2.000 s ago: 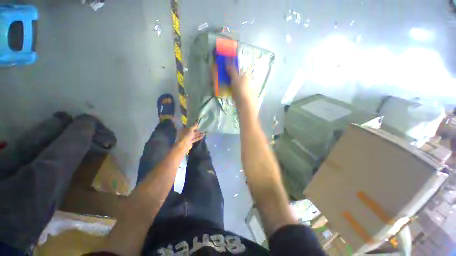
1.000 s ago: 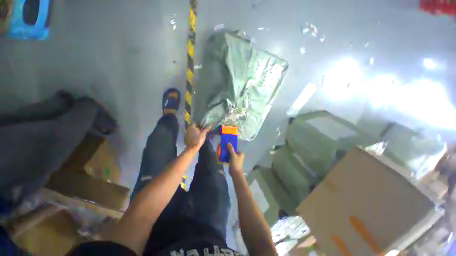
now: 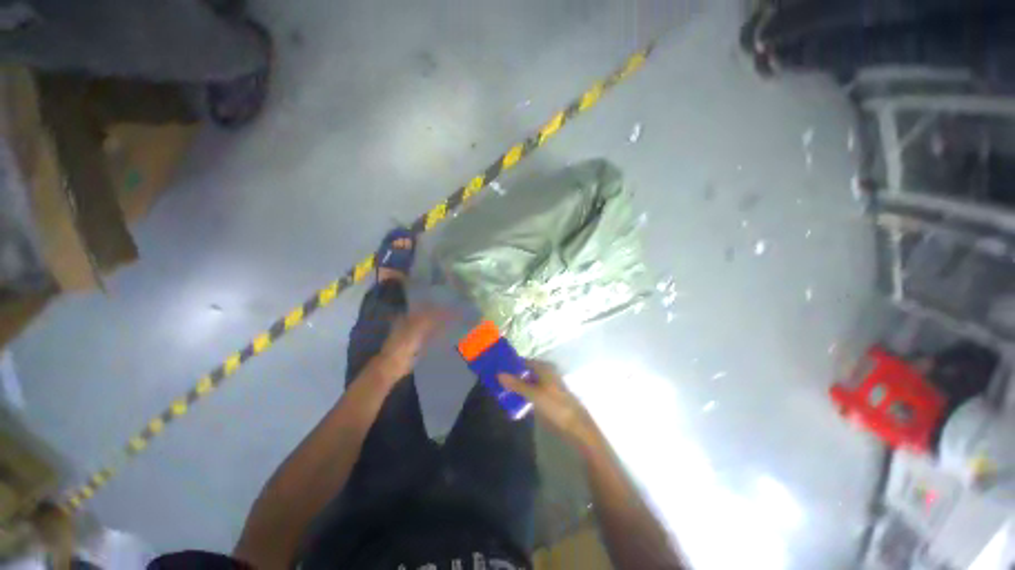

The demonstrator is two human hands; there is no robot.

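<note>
A pale green woven sack parcel (image 3: 557,239) lies on the grey floor in front of my feet, with folds on its upper side and shiny tape on its lower side. My right hand (image 3: 545,392) holds the blue tape gun (image 3: 498,371) with its orange front towards the parcel's near corner. My left hand (image 3: 419,332) is blurred, just left of the tape gun and near the parcel's near edge. I cannot tell whether it holds anything.
Yellow-and-black tape (image 3: 295,317) runs diagonally across the floor. An open brown carton (image 3: 84,184) and a person's leg are at the upper left. A metal frame (image 3: 946,212) and a red stool (image 3: 890,399) stand at the right. Another person's dark clothing shows at the top right.
The view has turned around the parcel; the stacked parcels and blue stool have left it, and the frame and red stool have entered. The tape gun moved from over the parcel to its near corner.
</note>
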